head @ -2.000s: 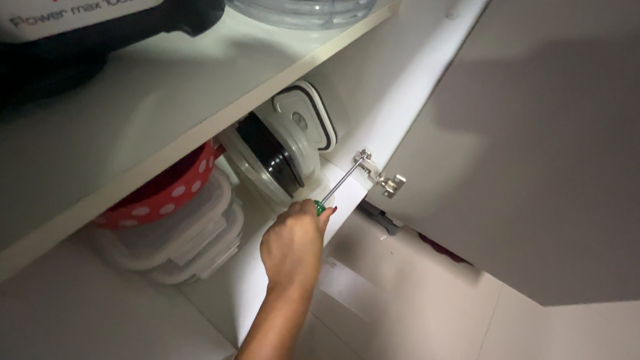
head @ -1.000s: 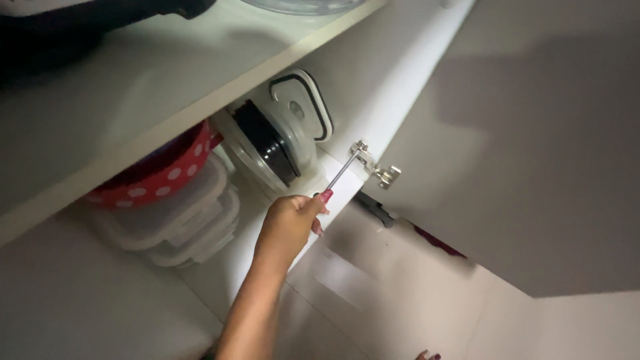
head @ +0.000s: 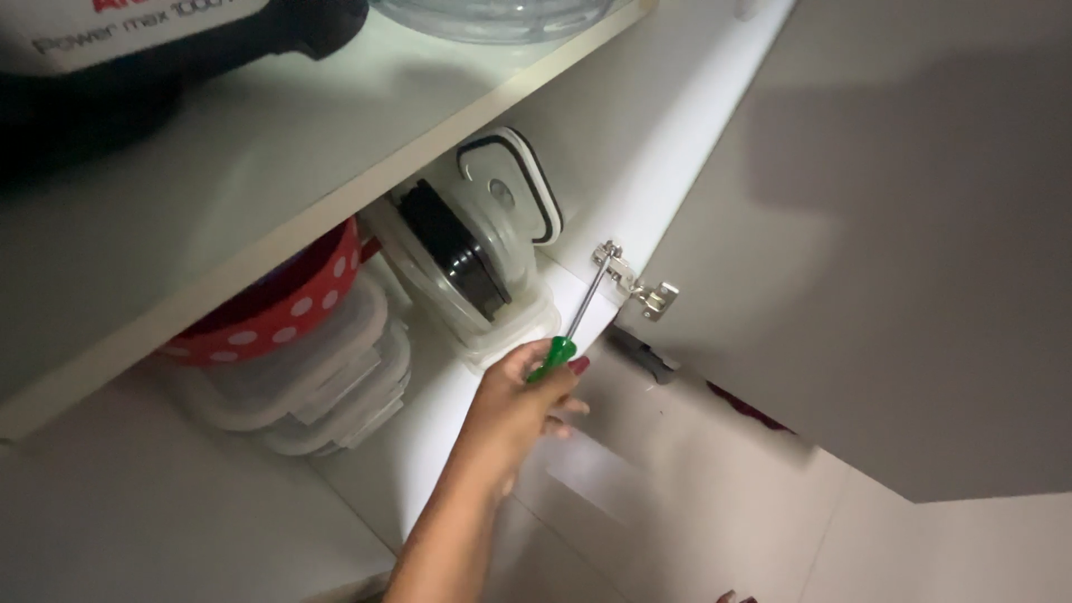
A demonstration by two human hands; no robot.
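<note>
My left hand [head: 536,385] holds the green handle of a screwdriver [head: 553,358], with the thumb along it and some lower fingers loosened. The metal shaft slants up and right. Its tip meets a screw area on the mounting plate of a metal cabinet hinge [head: 615,266], fixed to the white side panel [head: 670,151]. The hinge's cup end sticks out past the panel edge, apart from the grey cabinet door [head: 888,276]. My right hand cannot be made out. At the bottom edge small tips of fingers or toes [head: 737,597] show; which they are is unclear.
A shelf edge [head: 335,213] crosses above the hand. Inside stand a red polka-dot bowl [head: 293,314], stacked clear containers [head: 335,394], a black container [head: 456,251] and a clear lid [head: 511,184]. A dark object [head: 641,353] lies near the floor beneath the door.
The lower fingers of my left hand, closed around the handle two seconds ago, have loosened. The screwdriver tip stays at the hinge. Small digit tips have come into view at the bottom edge.
</note>
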